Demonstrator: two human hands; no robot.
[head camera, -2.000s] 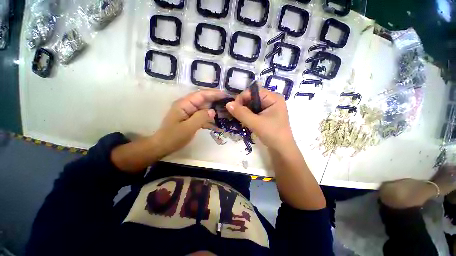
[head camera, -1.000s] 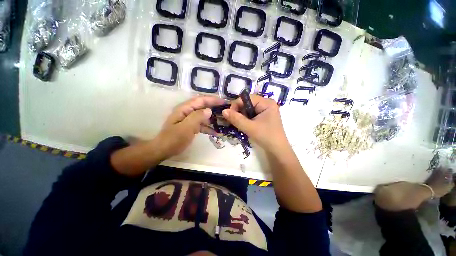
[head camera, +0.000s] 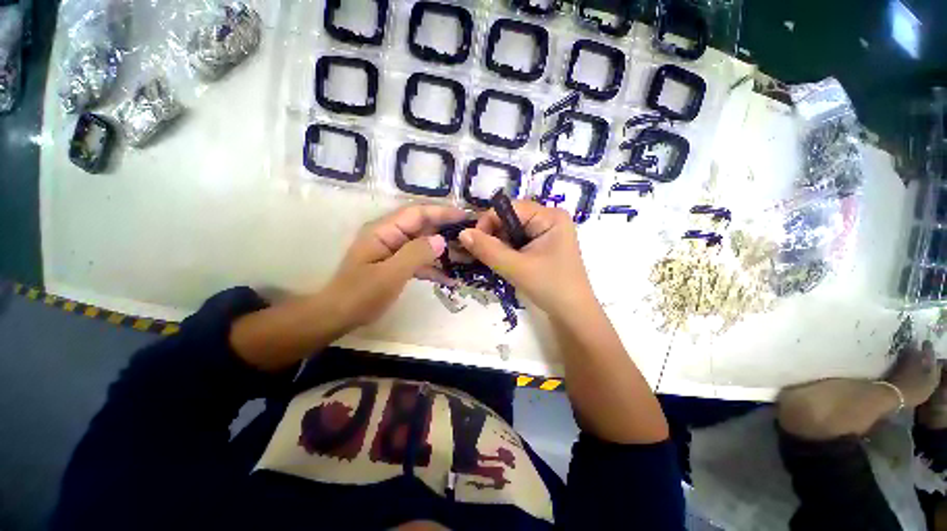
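Observation:
My left hand (head camera: 395, 254) and my right hand (head camera: 532, 249) meet over the bench at the middle. My left hand holds a small dark part (head camera: 457, 229) between its fingers, mostly hidden by them. My right hand grips a thick dark pen-like tool (head camera: 509, 218), its upper end sticking out past the knuckles; its tip is hidden. The right thumb and fingertips are at the dark part. Small black clips (head camera: 488, 282) lie heaped just under the hands.
A clear blister tray (head camera: 386, 166) of black frames (head camera: 340, 152) lies beyond the hands, strip-like black parts (head camera: 620, 213) at its right. A pale pile (head camera: 716, 280) and clear bags (head camera: 815, 228) lie right. Bags (head camera: 151, 109) and a single frame (head camera: 91, 143) lie left. A person's arm (head camera: 846, 407) is lower right.
The view has shifted slightly, so the tray and pale pile sit a little differently in the picture. Both hands keep their hold; the tool in my right hand leans more to the left.

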